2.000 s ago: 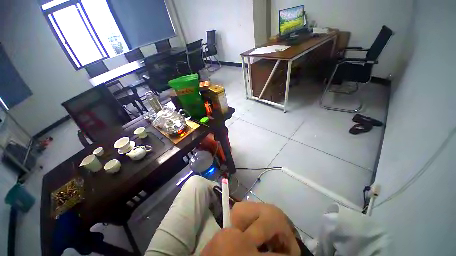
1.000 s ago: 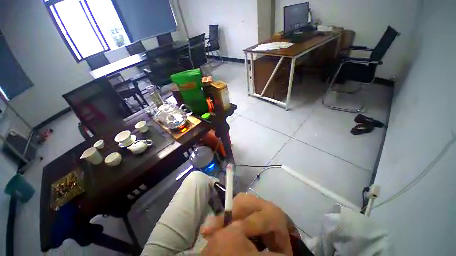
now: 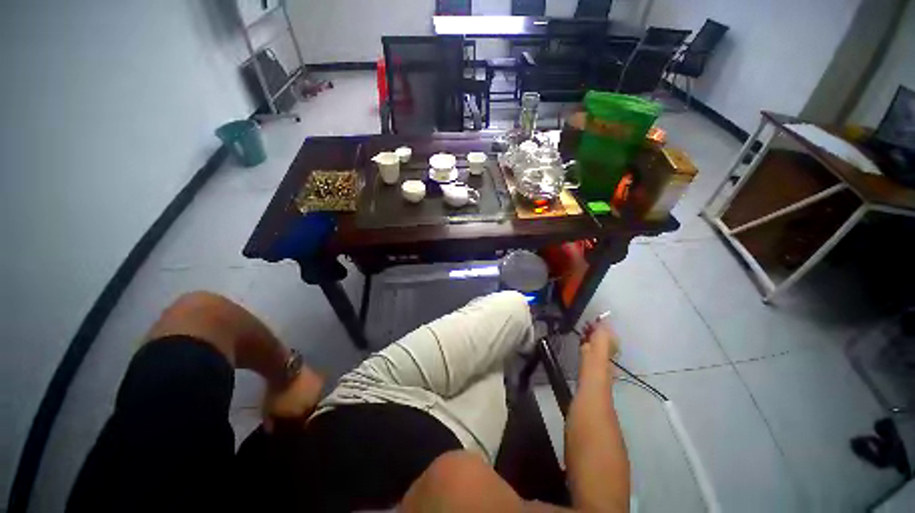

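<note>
My right hand (image 3: 599,341) is small at the end of my stretched-out right arm, right of my knee. It holds the cigarette (image 3: 604,317), a short white stick, between its fingers. My left hand (image 3: 293,398) is at my left hip, against the black shirt and the pale trousers (image 3: 431,351); its fingers are blurred and I cannot tell their shape. A silver wristwatch (image 3: 292,364) is on the left wrist. I see no phone.
The dark tea table (image 3: 451,235) stands ahead with white teacups (image 3: 413,190), a full ashtray (image 3: 331,190), a glass kettle (image 3: 539,180) and a green pouch (image 3: 614,145). A teal bin (image 3: 241,142) stands left, a desk (image 3: 823,155) right.
The view has swung left and widened. Both hands were close together in front of me with the cigarette; now the right is stretched forward and the left is at the hip.
</note>
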